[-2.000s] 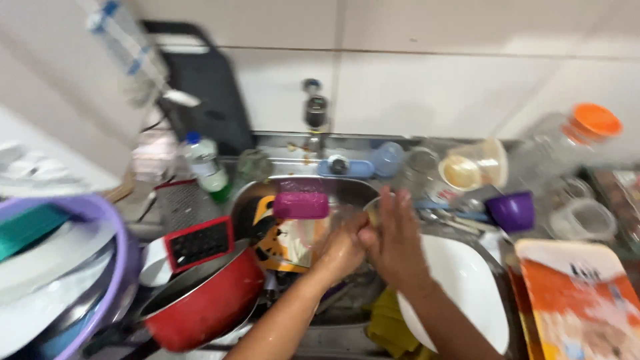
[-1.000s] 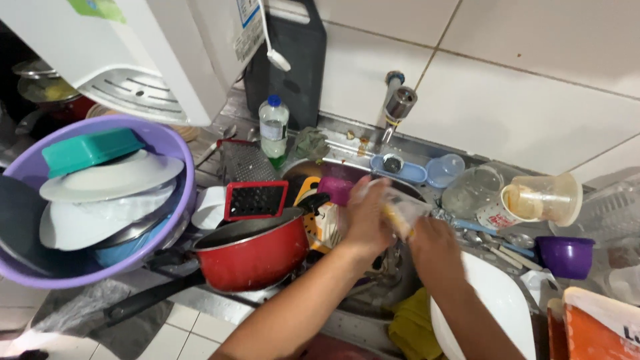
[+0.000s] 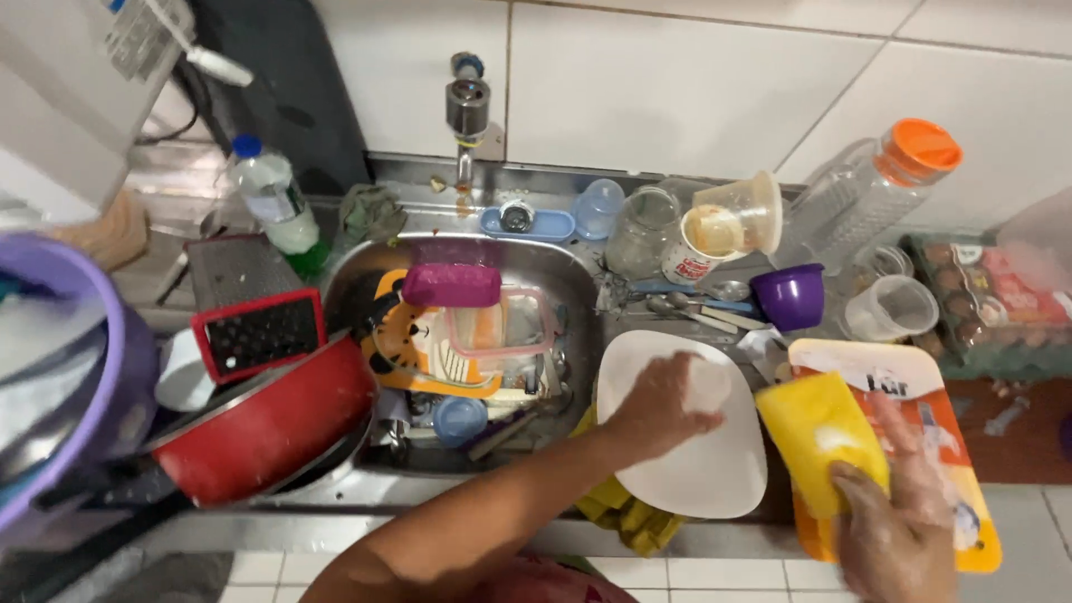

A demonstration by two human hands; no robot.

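Above the white plate [image 3: 695, 477], my left hand [image 3: 662, 406] has its fingers around a small, blurred translucent container [image 3: 708, 385]. My right hand [image 3: 900, 523] grips a yellow sponge [image 3: 825, 435] with white foam on it, over an orange and white board [image 3: 967, 519] at the right. A yellow cloth [image 3: 641, 523] lies partly under the plate. In the steel sink [image 3: 586, 251] are a magenta container [image 3: 452, 286], a clear container with a pink rim [image 3: 540, 322], an orange tiger-patterned item [image 3: 394, 335], a blue cup [image 3: 460, 420] and cutlery.
A red pot [image 3: 268, 427], a grater [image 3: 260, 335] and a purple basin [image 3: 126, 360] of dishes stand left. Behind are a tap [image 3: 466, 109] and a soap bottle [image 3: 276, 201]. Glass jars [image 3: 643, 234], spoons [image 3: 703, 314], a purple cup [image 3: 790, 297] and an orange-lidded bottle [image 3: 879, 184] sit right.
My hands were together over the sink and are now apart, further right. The yellow sponge now shows plainly in my right hand. The view has shifted.
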